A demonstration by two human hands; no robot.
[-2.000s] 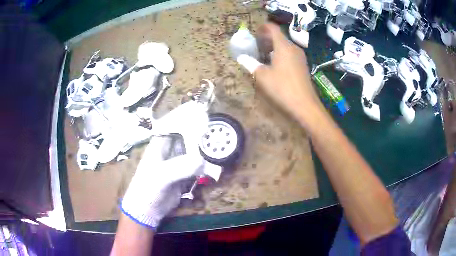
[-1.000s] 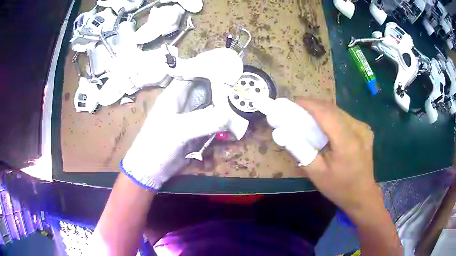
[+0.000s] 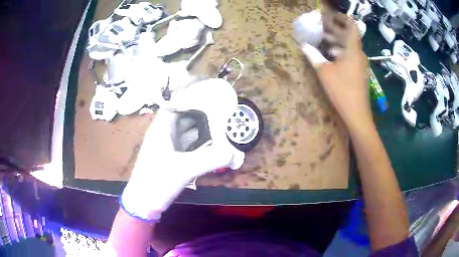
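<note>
My left hand (image 3: 168, 160), in a white knitted glove with a blue cuff, grips a glossy white scooter body shell (image 3: 214, 100) over the brown board. A wheel with a black tyre (image 3: 243, 125) sits at the shell's right side. A small red spot shows below the wheel, partly hidden by my glove. My right hand (image 3: 339, 65), bare with white covers on its fingers, is at the board's upper right. It is blurred and holds the squat white glue bottle (image 3: 309, 27).
Loose white body pieces (image 3: 118, 32) lie piled at the left of the stained brown board (image 3: 292, 160). Part-assembled white units (image 3: 410, 75) stand on the green surface at right. A green tube with a blue end (image 3: 376, 90) lies there, partly behind my right arm.
My right hand has moved the bottle from beside the wheel up to the board's upper right. My left hand still holds the shell, now turned slightly and set a little lower in view.
</note>
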